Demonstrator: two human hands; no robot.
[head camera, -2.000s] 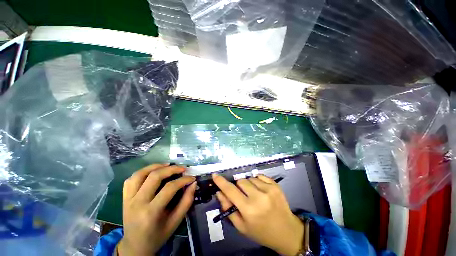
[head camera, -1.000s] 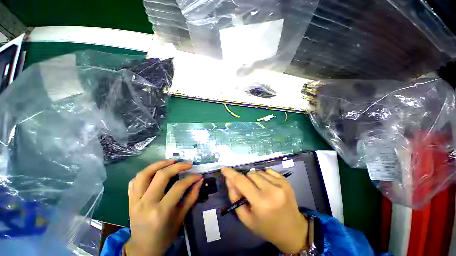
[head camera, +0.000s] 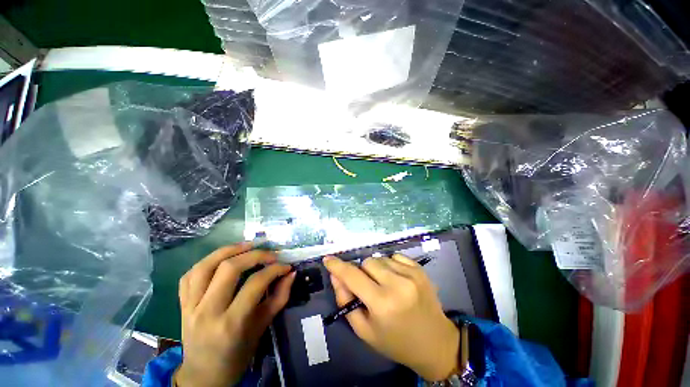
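Note:
The dark tablet back housing (head camera: 454, 281) lies on a white foam sheet (head camera: 495, 264), with pale patches inside and dark openings at its upper left corner. My left hand (head camera: 231, 314) is at that corner, thumb and fingers closed on the housing's edge. My right hand (head camera: 393, 310) holds a thin dark pen-like stick (head camera: 344, 310) across its palm, while its index fingertip presses the housing's top edge beside the dark openings. Any small part under the fingertips is hidden.
A clear bag of dark parts (head camera: 193, 162) is at left. Another clear bag (head camera: 529, 174) is at right, over red and white foam trays (head camera: 643, 325). A clear adhesive strip (head camera: 355, 212) lies above the housing. Wrapped ribbed trays (head camera: 522, 60) stand behind, beside a small bag (head camera: 390, 135).
The right index finger has shifted along the housing's top edge, and the openings show more than two seconds ago. The whole view has shifted slightly. Both hands stay at the corner.

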